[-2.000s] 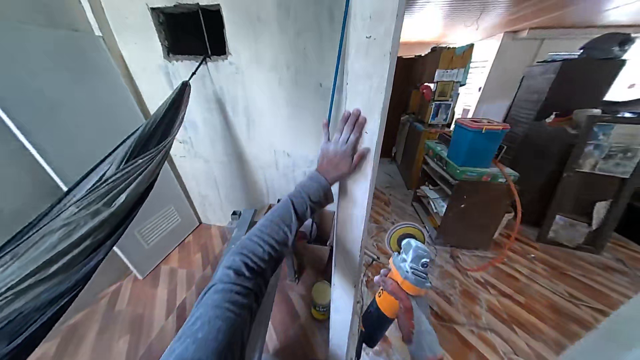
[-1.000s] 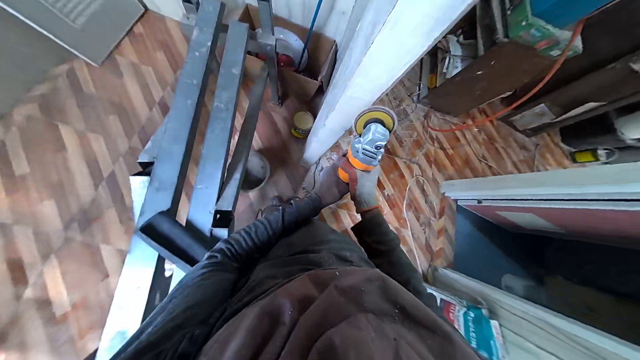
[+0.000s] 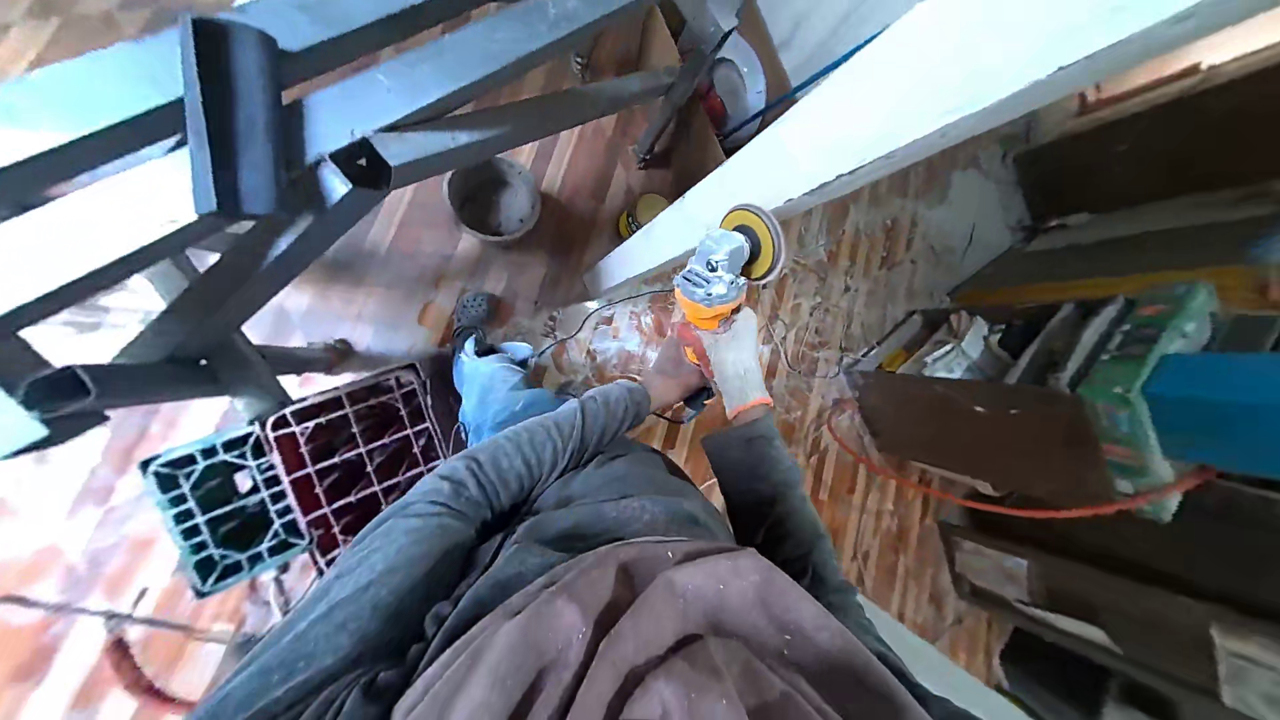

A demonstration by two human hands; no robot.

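Both of my hands are on an angle grinder (image 3: 712, 272) with a grey metal head and an orange and black body. My left hand (image 3: 672, 376), bare, closes round the body from the left. My right hand (image 3: 735, 362), in a white work glove with an orange cuff edge, grips it from the right. A yellow and dark disc (image 3: 756, 244) is mounted on the head, close beside the edge of a white wall end (image 3: 860, 130). Whether the disc touches the wall or spins cannot be told. The lower part of the grinder is partly hidden by my hands.
Steel tube frames (image 3: 520, 120) fill the upper left. Below them stand a bucket (image 3: 493, 198), a yellow tin (image 3: 645, 213) and plastic crates (image 3: 350, 450). A dark cable (image 3: 600, 305) runs over the floor. At right are a brown cabinet (image 3: 980, 430) and an orange hose (image 3: 950, 495).
My left hand was flat on the white wall two seconds ago and now holds the grinder together with my right hand. The view has swung down toward the floor.
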